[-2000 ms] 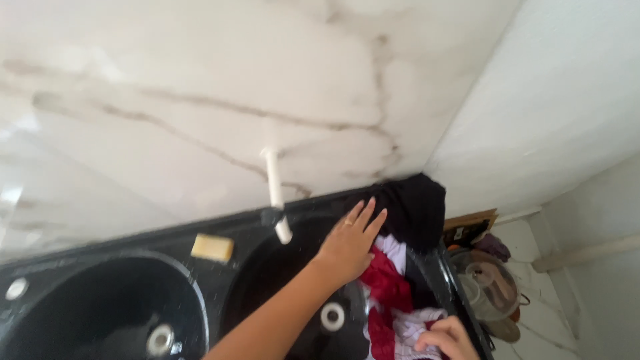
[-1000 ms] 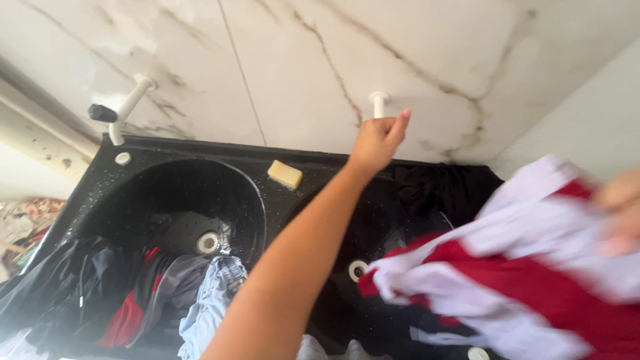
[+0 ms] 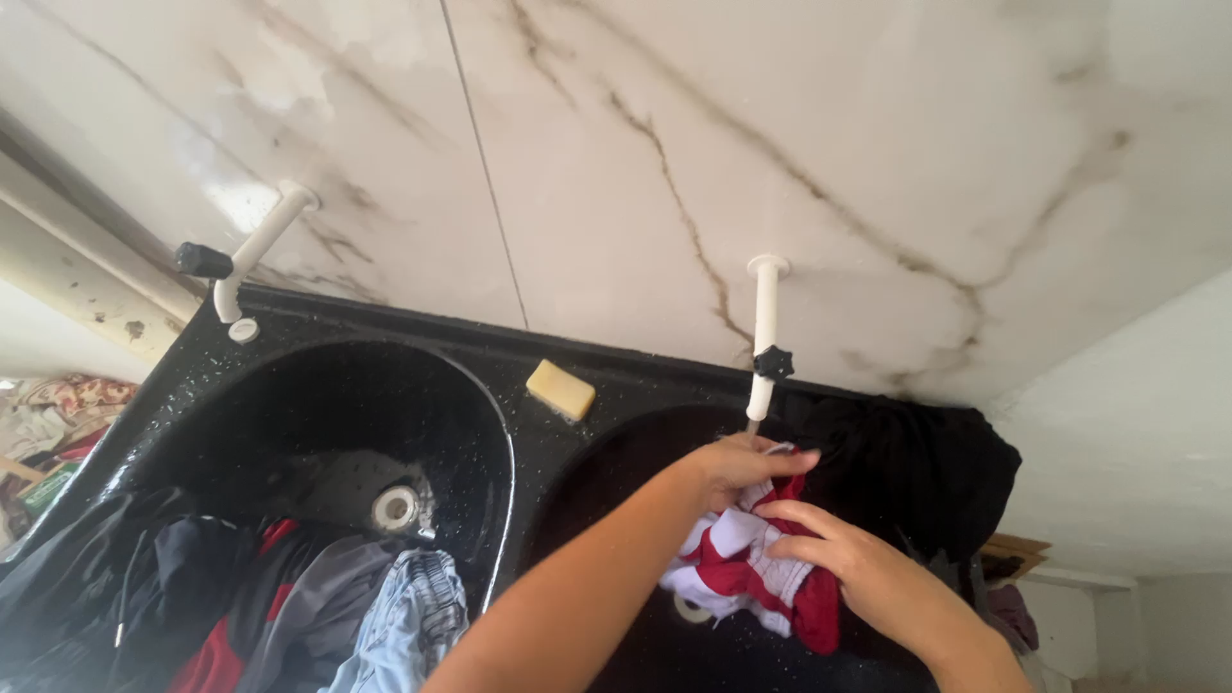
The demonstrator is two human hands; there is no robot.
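A red and white cloth garment (image 3: 741, 558) is bunched over the right basin (image 3: 597, 481) of a black double laundry sink. My left hand (image 3: 741, 472) grips its upper end just below the mouth of a white wall tap (image 3: 765, 318) with a black knob; a thin stream seems to come from the spout. My right hand (image 3: 828, 549) holds the garment's right side, fingers bent over the cloth. The garment partly covers the basin's white drain. Black cloth (image 3: 905, 472) lies over the sink's back right corner, beside my hands.
A yellow soap bar (image 3: 561, 389) sits on the ledge between the basins. Dark, red, grey and light blue clothes (image 3: 395, 616) hang over the left basin's front. Another white tap (image 3: 260, 250) juts from the marbled wall at left. More fabrics (image 3: 67, 414) lie beyond the sink's left end.
The garment, spread and raised at the right a second ago, is now bunched under the right tap. My left hand has come down from that tap onto the cloth.
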